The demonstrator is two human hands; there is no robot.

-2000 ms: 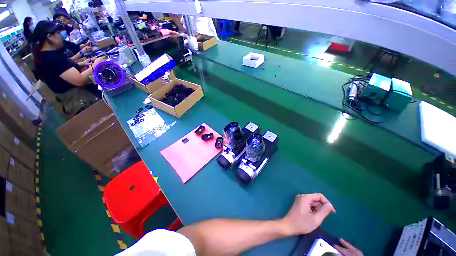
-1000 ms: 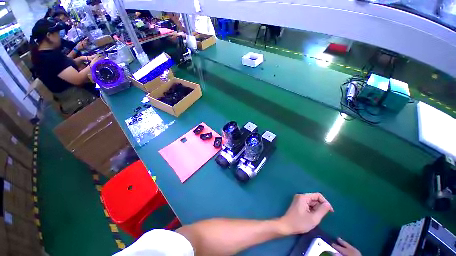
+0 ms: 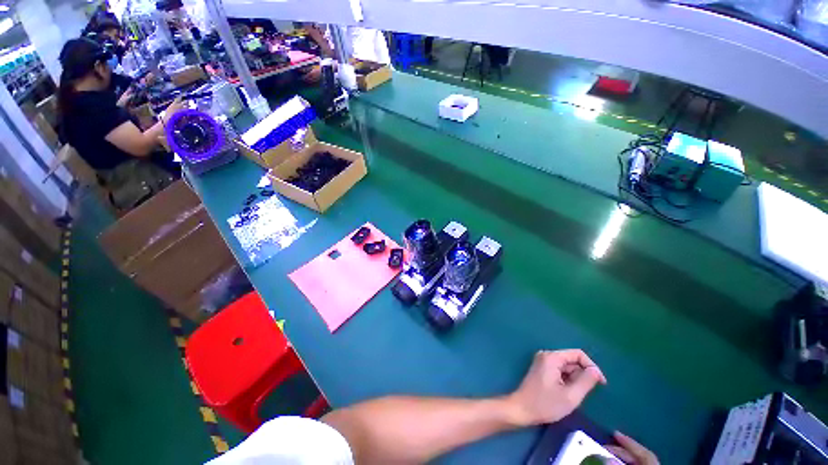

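My left hand (image 3: 560,388) rests on the bench with its fingers loosely curled and nothing visible in them. Below it, a white block with a green disc (image 3: 586,451) lies on a black plate (image 3: 552,441), both cut off by the bottom edge. My right hand (image 3: 633,450) is at the block's right side, mostly cut off; whether it grips the block cannot be told. Two black-and-silver units with clear tops (image 3: 461,264) stand side by side mid-bench, beside a pink sheet (image 3: 341,285). Several small black parts (image 3: 374,246) lie along its far edge.
A carton of black parts (image 3: 348,178), a purple-rimmed container (image 3: 195,136) and a person (image 3: 96,123) are at the left. A red stool (image 3: 238,352) stands by the bench. Teal boxes with cables (image 3: 697,163) are at the far right, a metal box fixture (image 3: 772,434) at lower right.
My hands, the block and the units have not visibly moved. The person at the left has shifted their head and arms slightly.
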